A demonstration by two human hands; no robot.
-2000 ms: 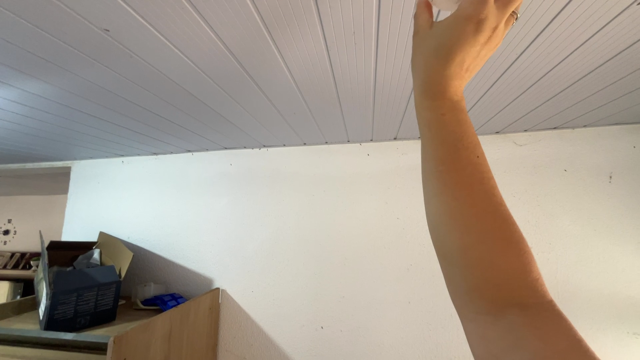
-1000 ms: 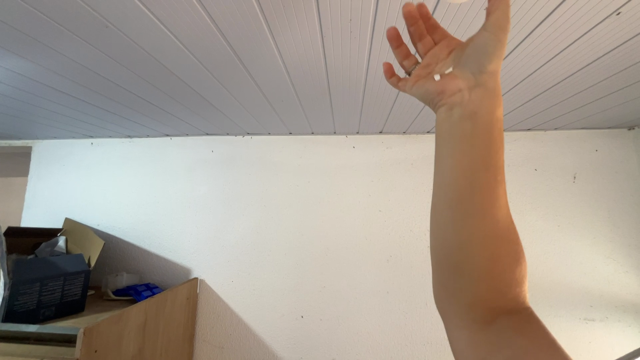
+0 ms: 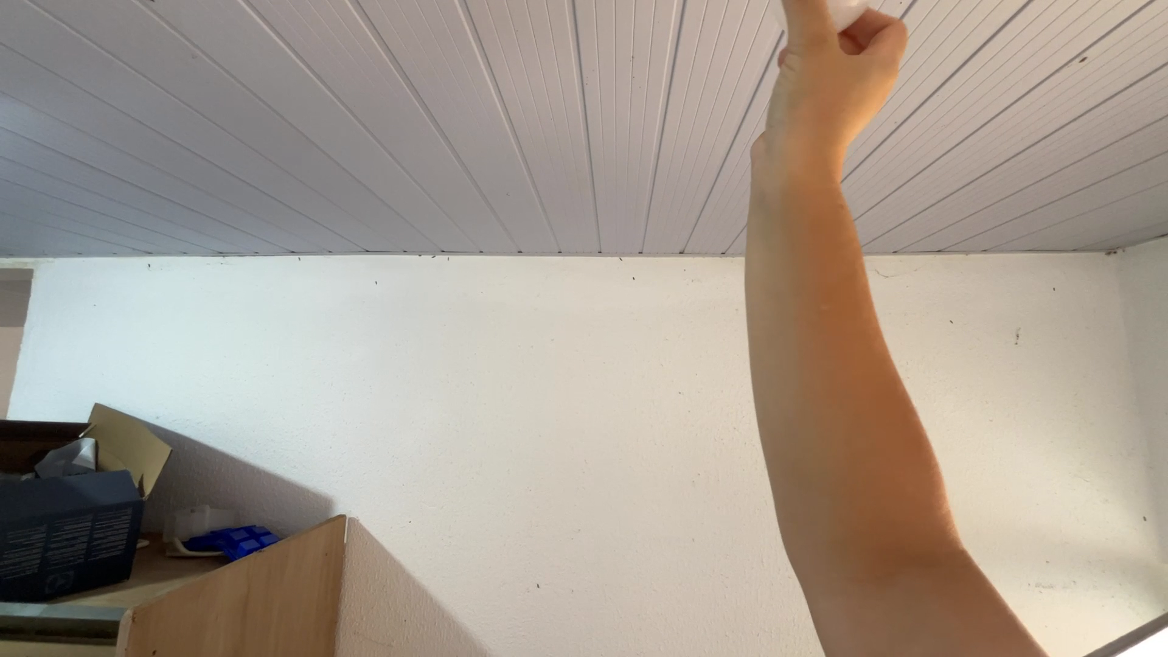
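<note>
My right hand [image 3: 844, 68] is raised to the slatted ceiling [image 3: 511, 119] at the top right, its arm reaching up from the lower right corner. The fingers curl round a whitish, rounded object [image 3: 847, 11] at the upper frame edge. Most of that object is cut off or behind the fingers, so its kind cannot be told. My left hand is out of view.
At lower left a wooden cabinet [image 3: 246, 593] carries an open dark blue cardboard box [image 3: 68, 538], a blue plastic item [image 3: 242, 540] and a whitish container [image 3: 196, 525]. Behind stands a white wall [image 3: 547, 411].
A second ago my right hand was spread, palm showing with small white pieces on it; now it has turned and its fingers are curled at the white object.
</note>
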